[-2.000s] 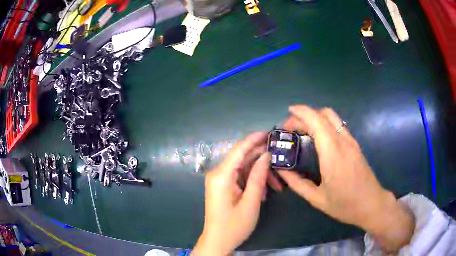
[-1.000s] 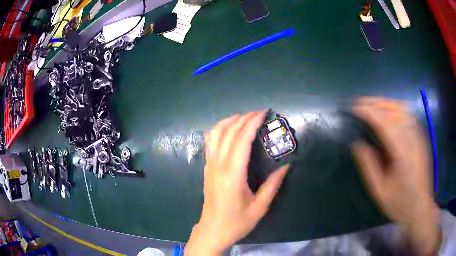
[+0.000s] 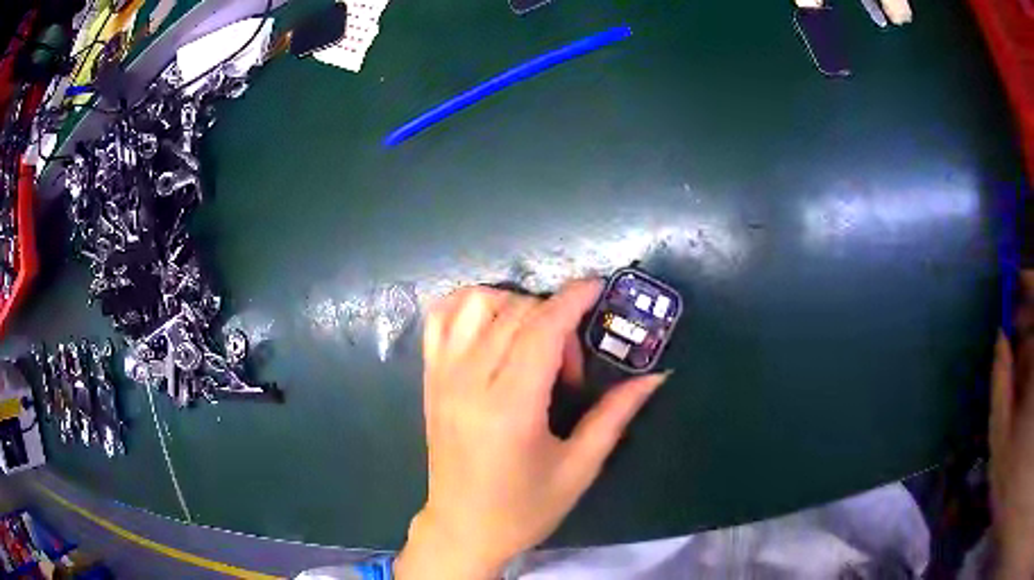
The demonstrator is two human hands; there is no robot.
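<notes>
A small open rounded-square watch case (image 3: 635, 321) with white and dark parts inside lies just right of centre. My left hand (image 3: 499, 408) holds it at its left and lower edge, with the fingers on the upper left side and the thumb below; part of the grip is hidden. My right hand (image 3: 1008, 453) is cut off by the right edge of the picture, beside a blurred blue stick (image 3: 1008, 261). Whether its fingers hold the stick cannot be seen.
A heap of spring clamps (image 3: 142, 227) lies at left, with several lined up below it (image 3: 82, 397). Another blue stick (image 3: 507, 86) lies beyond my left hand. A display screen (image 3: 822, 41) is at upper right. Crinkled clear plastic (image 3: 391, 317) lies left of the case.
My right hand has left the case and moved to the far right edge. My left hand still holds the case, now turned differently. The view has shifted, moving the bench things up and left.
</notes>
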